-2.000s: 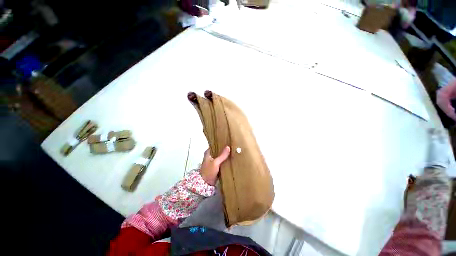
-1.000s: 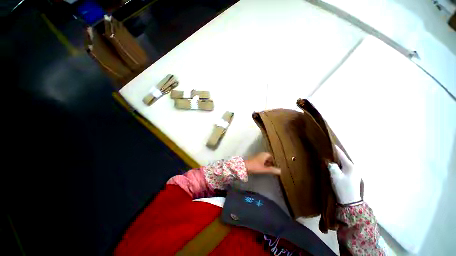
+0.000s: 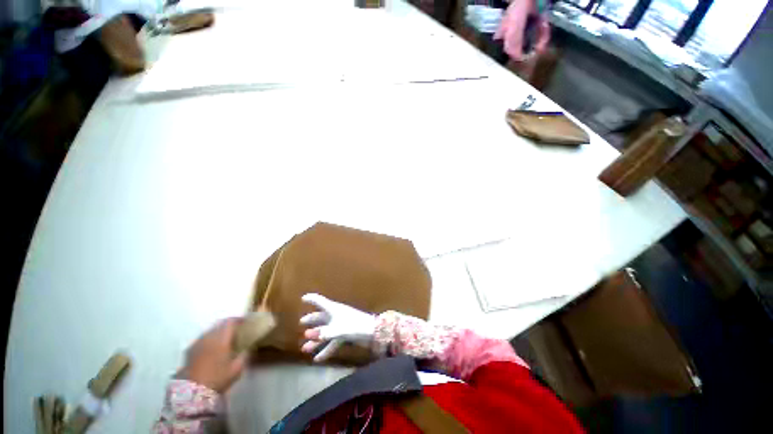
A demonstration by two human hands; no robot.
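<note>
A tan-brown bag body [image 3: 356, 263] lies on the white table in front of me, its pale-edged opening side to the left. My left hand [image 3: 210, 354], bare and slightly blurred, is at the bag's lower left corner and holds a short beige folded strap bundle [image 3: 254, 331]. My right hand [image 3: 339, 327], in a white glove, is over the lower part of the bag with its fingers spread. Other beige strap bundles with white bands [image 3: 110, 375] lie at the lower left, partly cut off by the frame.
Flat white sheets [image 3: 521, 280] lie right of the bag. A brown pouch [image 3: 549, 127] and a brown bag [image 3: 642, 158] are by the table's right edge. A large brown bag or carton [image 3: 631, 339] stands below that edge. A person's dark sleeve [image 3: 72, 27] shows far left.
The bag, earlier held up partly open between both hands, now lies on the table. My left hand has taken a strap bundle. My right hand has opened. The view has swung right.
</note>
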